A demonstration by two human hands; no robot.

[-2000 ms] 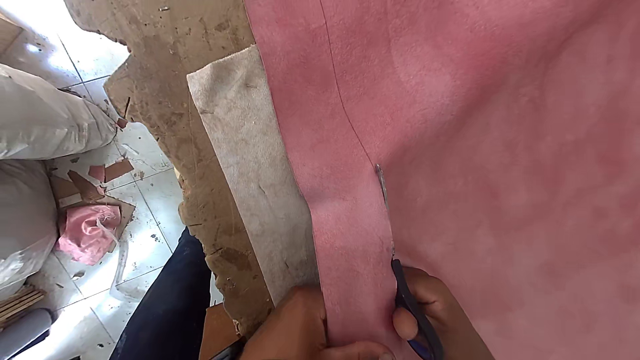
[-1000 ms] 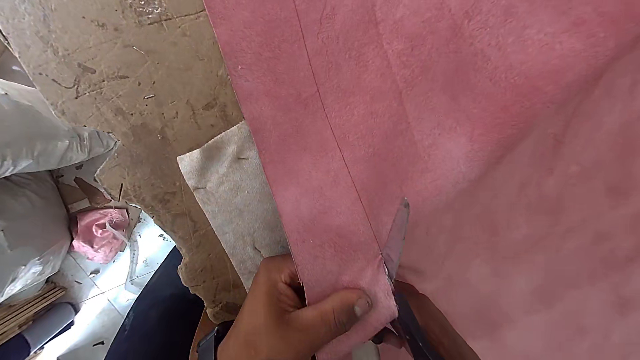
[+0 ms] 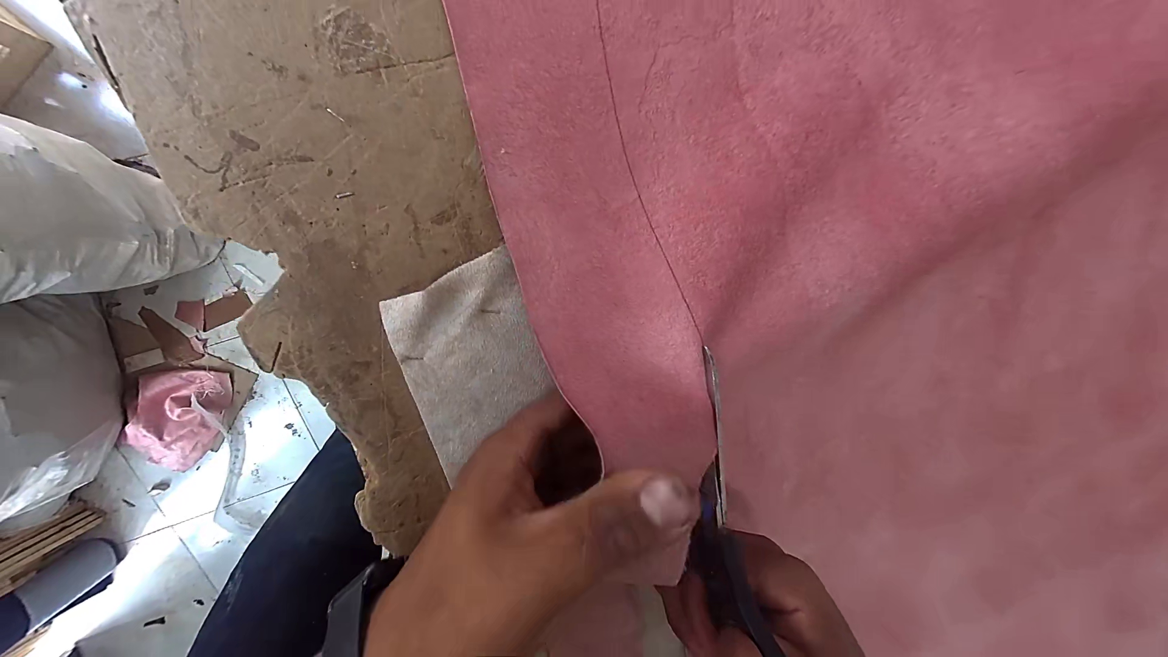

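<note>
A large pink leather sheet [image 3: 876, 274] spreads over the right side, with a thin dark line drawn down it. My right hand [image 3: 776, 593] grips black-handled scissors [image 3: 716, 411] at the bottom centre. Their blades lie at the lower end of the line, where the leather is cut. My left hand [image 3: 547, 538] pinches the strip left of the cut, thumb on top and fingers hidden beneath. A piece of off-white material [image 3: 465, 347] lies partly under the pink leather.
The worn brown work surface [image 3: 319, 164] has a ragged left edge. Beyond it, the tiled floor [image 3: 265, 429] holds scraps, a crumpled pink piece [image 3: 178, 415] and stacked slats [image 3: 46, 547]. Bulky pale sacks [image 3: 73, 219] stand at far left.
My left hand has come farther up over the cut strip, its thumb now near the scissors. The scissor blades looked spread one second ago and now lie nearly in line with the drawn line.
</note>
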